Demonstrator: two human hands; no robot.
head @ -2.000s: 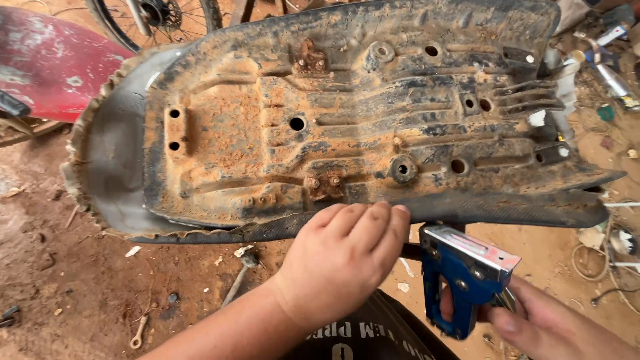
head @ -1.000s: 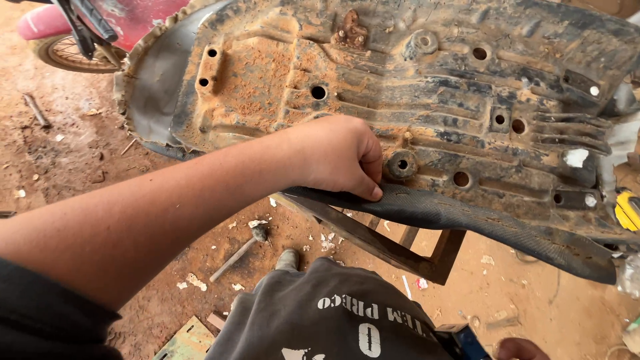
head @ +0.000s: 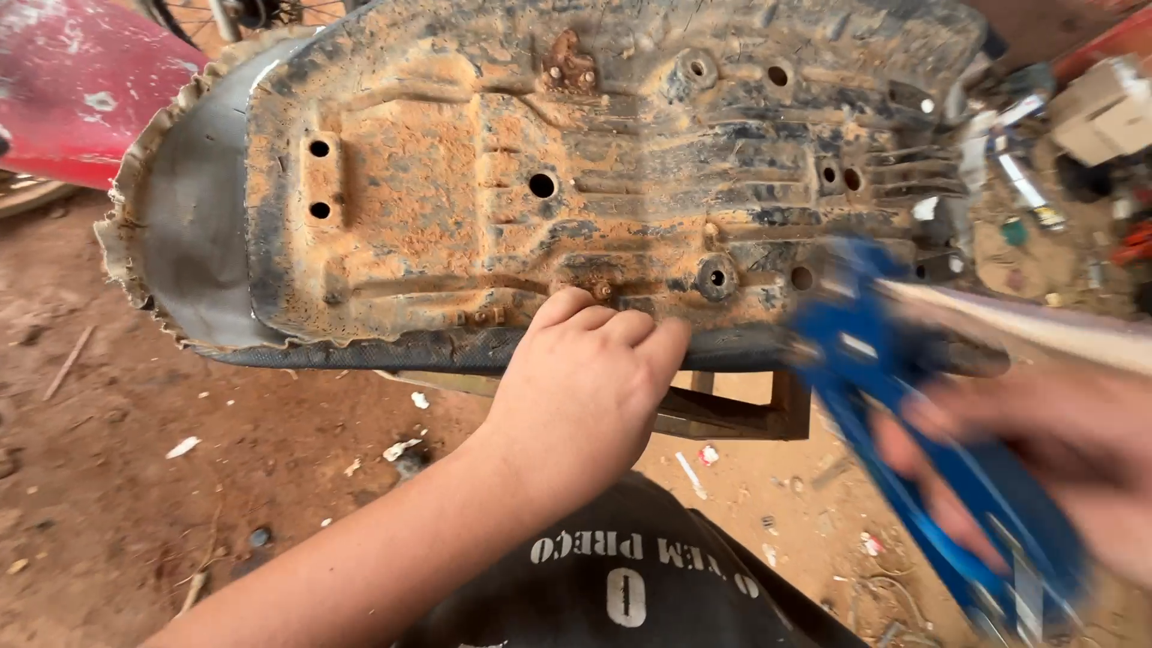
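Note:
A motorcycle seat lies upside down, its dirt-caked seat base (head: 414,189) facing up. Black textured cover material (head: 360,353) wraps the near edge, and a loose ragged cover end (head: 184,198) sticks out past the base at the left. My left hand (head: 589,378) grips the cover at the near edge, fingertips over the rim beside a rusty bracket. Blurred by motion, my right hand (head: 999,459) holds a blue staple gun (head: 927,432) by its handle, with the tool's head over the near right edge of the seat; whether it touches cannot be told.
Under the seat shows a brown stand frame (head: 747,416). A red painted panel (head: 90,90) and part of a wheel are at the upper left. A cardboard box (head: 1107,112) and scattered litter lie at the right. Scraps and sticks dot the dirt floor (head: 108,504).
The staple gun, low at the frame's bottom one second ago, is now up at the seat's near edge in my right hand. My left hand remains at the cover's near edge. The view has shifted.

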